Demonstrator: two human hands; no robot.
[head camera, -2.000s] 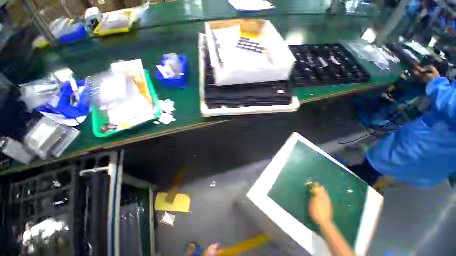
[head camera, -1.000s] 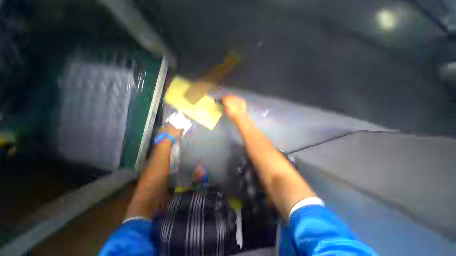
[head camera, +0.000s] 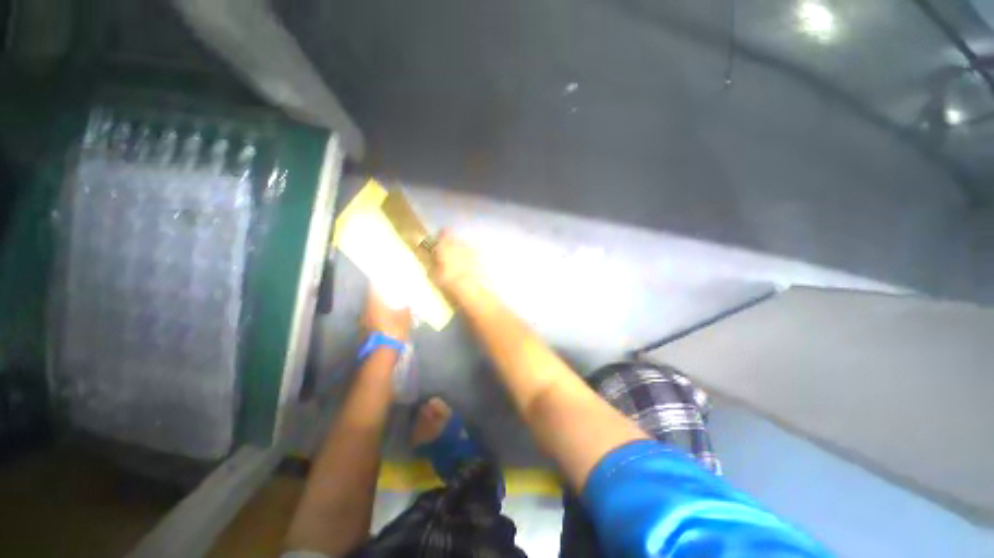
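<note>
A yellow sheet (head camera: 354, 220) lies low over the grey floor, its middle washed out by glare. A brown cardboard strip (head camera: 401, 215) lies across its upper edge. My right hand (head camera: 452, 265), bare, closes on the strip's near end; its fingertips are blurred. My left hand (head camera: 387, 316), bare with a blue wristband, is at the sheet's lower edge. Its fingers are lost in glare, so its grip cannot be told.
At left, a clear pocketed tray (head camera: 153, 305) lies on a green panel with a pale frame (head camera: 311, 262). A large grey panel (head camera: 850, 371) stands at right. My plaid-trousered legs and a foot (head camera: 433, 420) show below, near a yellow floor line (head camera: 409, 476).
Both hands have come to the yellow sheet. The cardboard strip has swung round and now slants down towards my right hand. The view has shifted, with more of the clear tray showing.
</note>
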